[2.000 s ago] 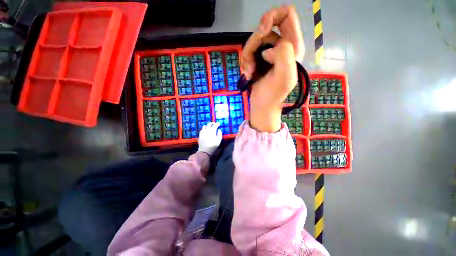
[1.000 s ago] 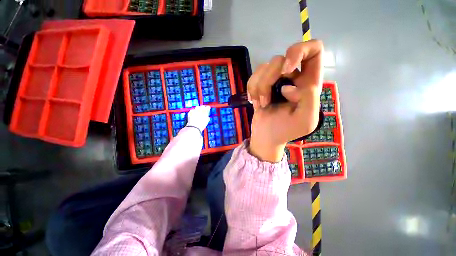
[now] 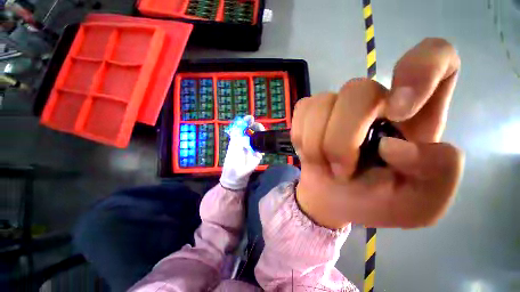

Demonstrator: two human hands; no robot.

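Observation:
My left hand [image 3: 239, 162], in a white glove, is over the filled red compartment tray [image 3: 215, 98]. Its fingers hold a small circuit board strip [image 3: 238, 125] that glows blue, with an orange spot on it; the fingers hide part of it. My right hand [image 3: 370, 142] is bare, large and close to the camera. It grips a slim black torch [image 3: 276, 142] that points left at the strip. Blue light also falls on the green panels in the tray's lower left pocket [image 3: 188, 145]. The tray sits inside a black tote [image 3: 165, 137].
An empty six-pocket red tray [image 3: 102, 80] lies tilted on another red tray at the left. A second black tote [image 3: 228, 35] with a red tray of boards is at the top. Yellow-black tape [image 3: 370, 43] crosses the grey floor at the right. My knees are below the tray.
My left hand has come up off the tray's panels and now holds a strip. My right hand has come closer to the camera and moved right; it hides the loose tray on the floor.

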